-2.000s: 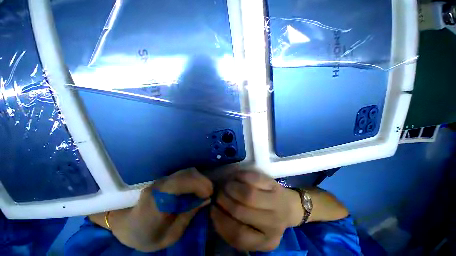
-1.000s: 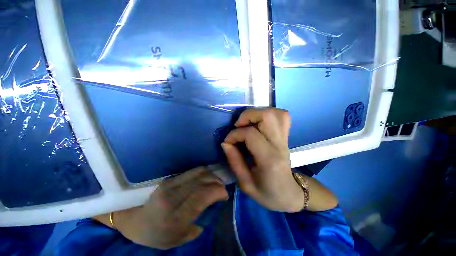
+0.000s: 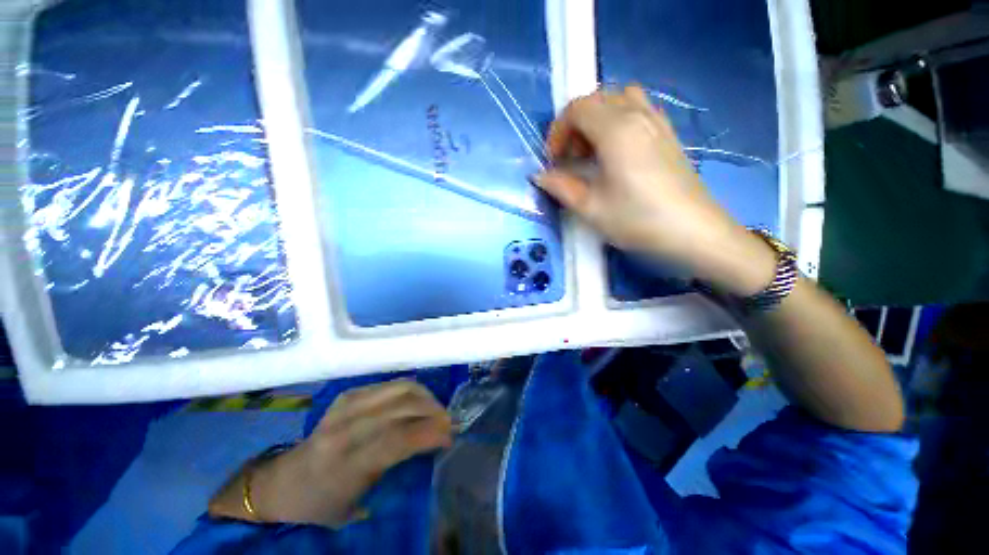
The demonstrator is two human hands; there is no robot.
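The middle panel point(image 3: 434, 260), blue-grey and glossy, lies in a white tray point(image 3: 445, 339). Clear protective film point(image 3: 369, 87) covers its upper part, with a slanting lower edge. The dark camera block point(image 3: 527, 267) is uncovered at the lower right corner. My right hand point(image 3: 640, 179) is over the white divider, thumb and finger pinching the film near its right edge; pull lines run up from the fingertips. My left hand point(image 3: 369, 444) is below the tray's front edge, blurred, fingers curled beside a clear crumpled piece point(image 3: 472, 401); whether it holds this cannot be told.
A film-covered panel point(image 3: 163, 217) lies in the left pocket, its film very wrinkled. Another panel point(image 3: 689, 65) lies in the right pocket, partly behind my right hand and forearm. A green surface point(image 3: 889, 206) and a pale device point(image 3: 862, 95) are at right. Dark objects point(image 3: 694, 390) are below the tray.
My right hand has moved from the camera block up and right to the film edge, uncovering the block. My left hand is now below the tray. The blue strip seen earlier no longer shows.
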